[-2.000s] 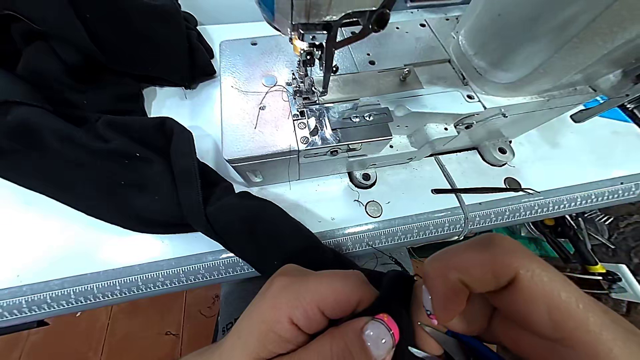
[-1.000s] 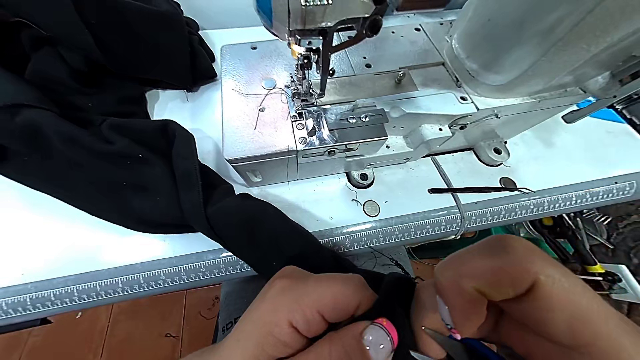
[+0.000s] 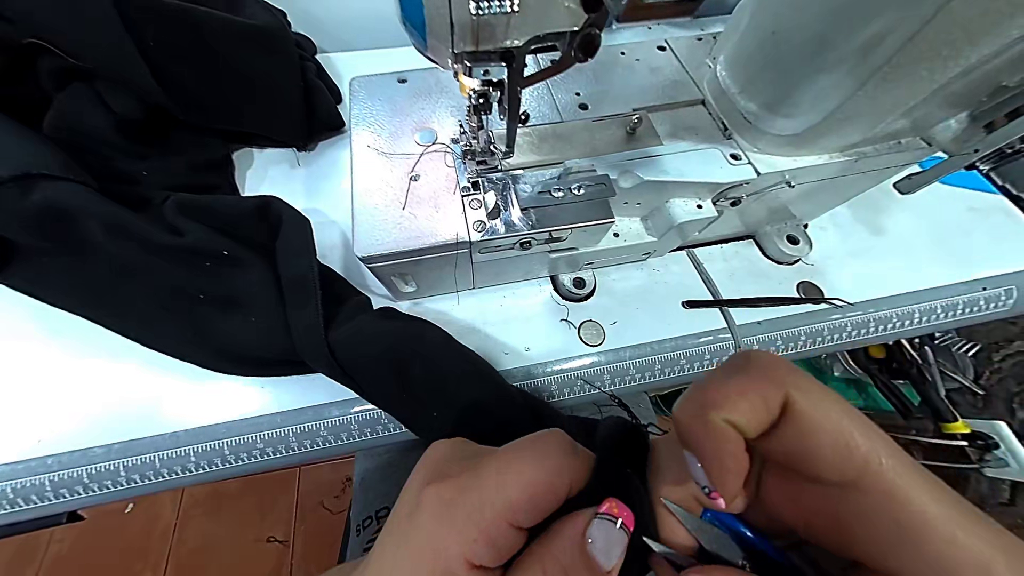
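Note:
Black fabric (image 3: 432, 368) runs from a heap at the upper left, over the table edge, down to my hands. My left hand (image 3: 512, 504) pinches its end between thumb and fingers near the bottom middle. Beside it, my right hand (image 3: 784, 448) holds small blue-handled thread snips (image 3: 712, 536), their pointed metal blades apart and directed at the fabric. The handle is partly hidden by my fingers. Loose dark threads (image 3: 620, 404) stick out from the fabric end. Behind stands an industrial sewing machine (image 3: 544, 208), with loose thread by its needle area.
Dark tweezers (image 3: 752, 303) lie on the white table (image 3: 496, 328) at the right. A measuring tape (image 3: 320, 432) runs along its front edge. Below at the right, pliers and other tools (image 3: 920, 384) sit in a green tray. Tiled floor (image 3: 232, 520) shows at the lower left.
My right hand with the snips has shifted slightly right from its place two seconds ago. My left hand keeps its hold on the fabric.

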